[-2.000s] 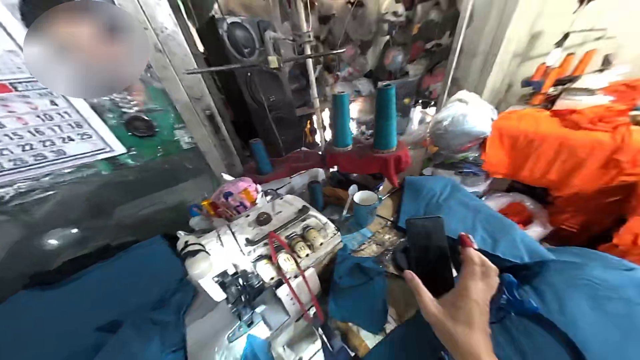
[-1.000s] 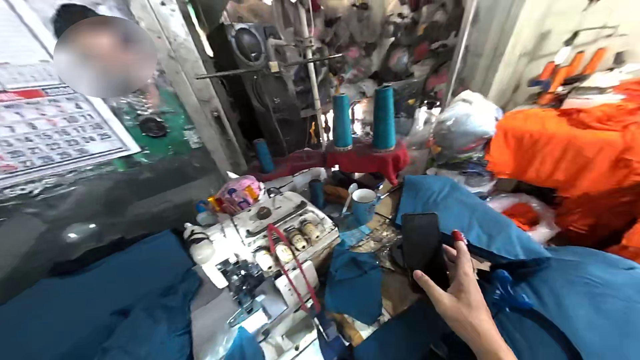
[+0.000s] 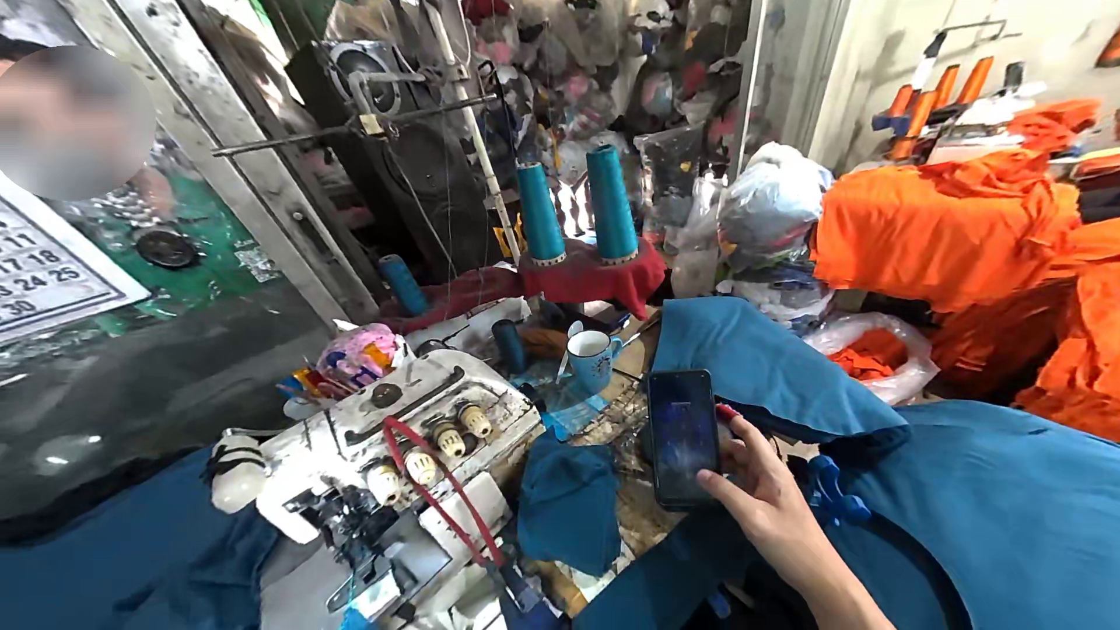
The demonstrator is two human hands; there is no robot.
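My right hand (image 3: pixel 763 490) reaches in from the lower right, thumb and fingers along the right edge of a dark smartphone (image 3: pixel 683 437). The phone stands tilted, its dim screen facing the camera; how firmly it is gripped does not show fully. My left hand is out of view. To the left sits a white overlock sewing machine (image 3: pixel 402 407) with cream tension dials and a red cord (image 3: pixel 451 490) draped over it. A folded teal fabric piece (image 3: pixel 569 503) lies between machine and phone. Behind it stands an enamel-like mug (image 3: pixel 591 359) with a spoon.
Two teal thread cones (image 3: pixel 612 206) stand on red cloth (image 3: pixel 582 276) at the back. Teal fabric (image 3: pixel 1006 499) spreads along the right, with orange fabric (image 3: pixel 936 227) heaped behind it. A metal post (image 3: pixel 236 166) and a calendar (image 3: pixel 52 271) are at the left.
The phone's screen, black one second ago, now shows a faint bluish glow. My right hand stays beside the phone, its fingers slightly shifted.
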